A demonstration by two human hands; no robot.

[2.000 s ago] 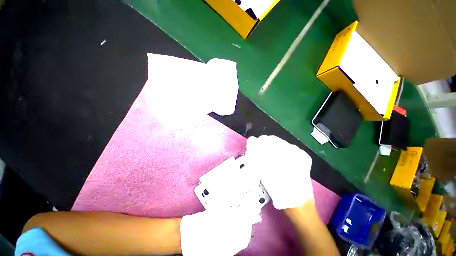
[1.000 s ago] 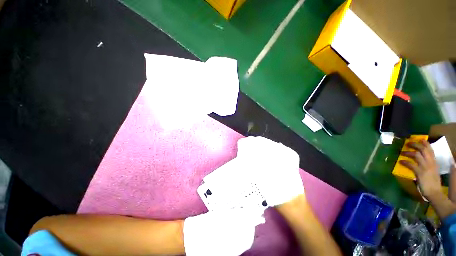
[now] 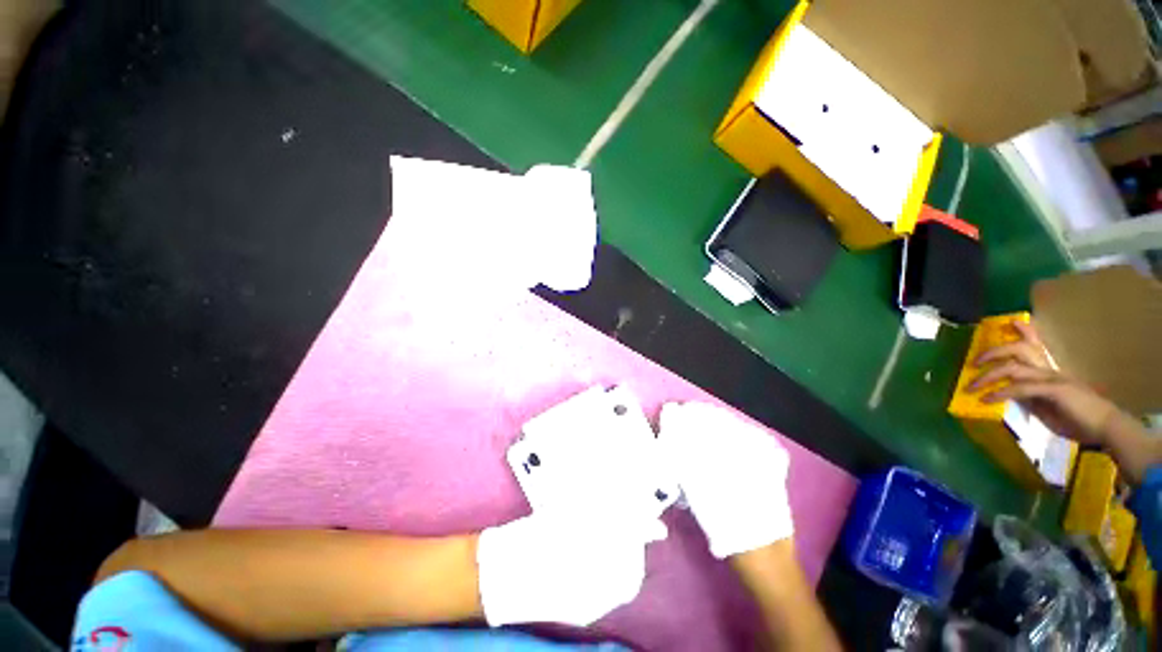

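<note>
A white palm-sized insert card (image 3: 589,448) with small black holes is held over the pink mat (image 3: 344,420). My left hand (image 3: 561,569), in a white glove, grips its near edge. My right hand (image 3: 729,480), also in a white glove, is at the card's right corner with its fingertips close to or touching the edge; glare hides the exact contact. White wipes or paper (image 3: 491,229) lie at the far end of the mat, overexposed, so their layers cannot be told apart.
A green conveyor (image 3: 637,210) carries an open yellow box (image 3: 828,121), two black devices (image 3: 780,242) with white tabs and a second yellow box (image 3: 1000,395) touched by another person's hand (image 3: 1051,392). A blue tray (image 3: 907,535) and shiny clear plastic (image 3: 1039,592) are at the lower right.
My right hand has drawn back from over the card to its right corner, uncovering the card's face. The boxes and devices have shifted left in view. Another person's hand has come in at the right.
</note>
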